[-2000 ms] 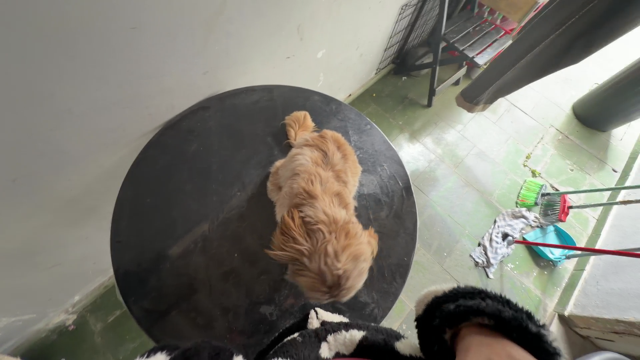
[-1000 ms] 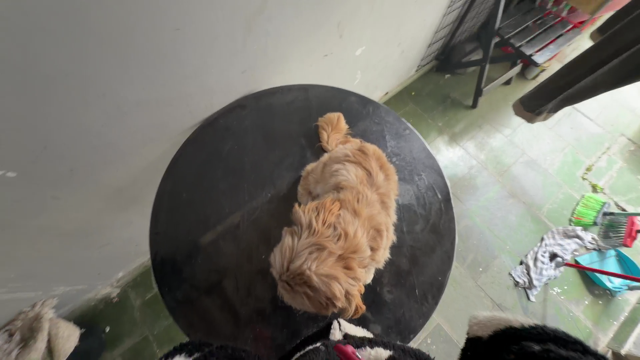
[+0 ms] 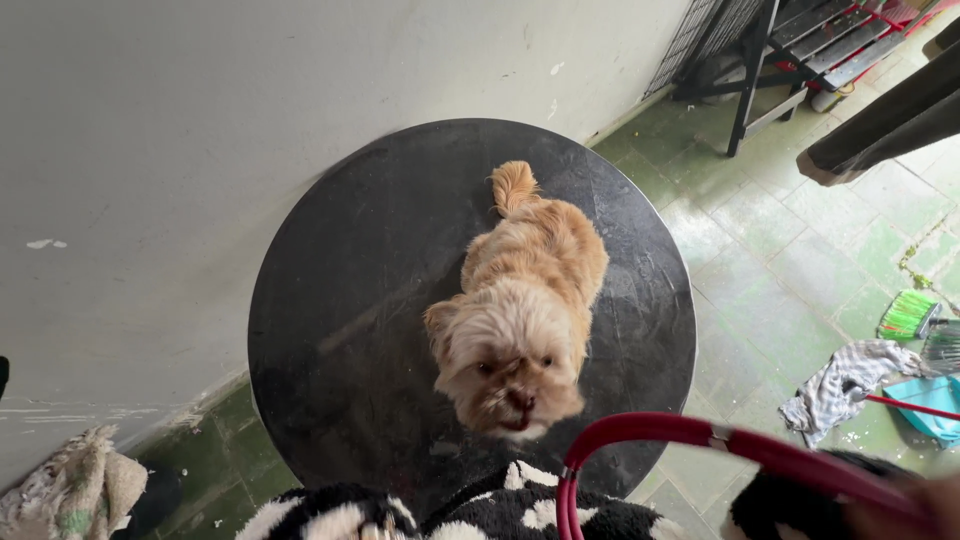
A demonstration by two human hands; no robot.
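A small tan, long-haired dog (image 3: pixel 536 277) is on the round black tabletop (image 3: pixel 345 300), its head toward me and its face turned up. At the bottom right edge, my blurred right hand (image 3: pixel 919 502) holds a red leash (image 3: pixel 645 427), a doubled strap with metal clamps. The strap curves left in front of the tabletop's near edge and drops out of the frame. My left arm in its black-and-white plush sleeve (image 3: pixel 300 514) is at the bottom, left of centre. Little of my left hand can be made out there, beside a small, unclear light-coloured thing.
A pale wall (image 3: pixel 187 150) borders the table at the left. Sacking (image 3: pixel 90 480) lies at the lower left. On the tiled floor at the right are a green-bristled broom (image 3: pixel 907 315), a checked cloth (image 3: pixel 847 382) and a blue dustpan (image 3: pixel 930 405). A black slatted chair (image 3: pixel 832 45) stands beyond.
The dog has raised its head; its face now shows, where before only the top of its head did. The red leash and my right hand have come into view at the lower right.
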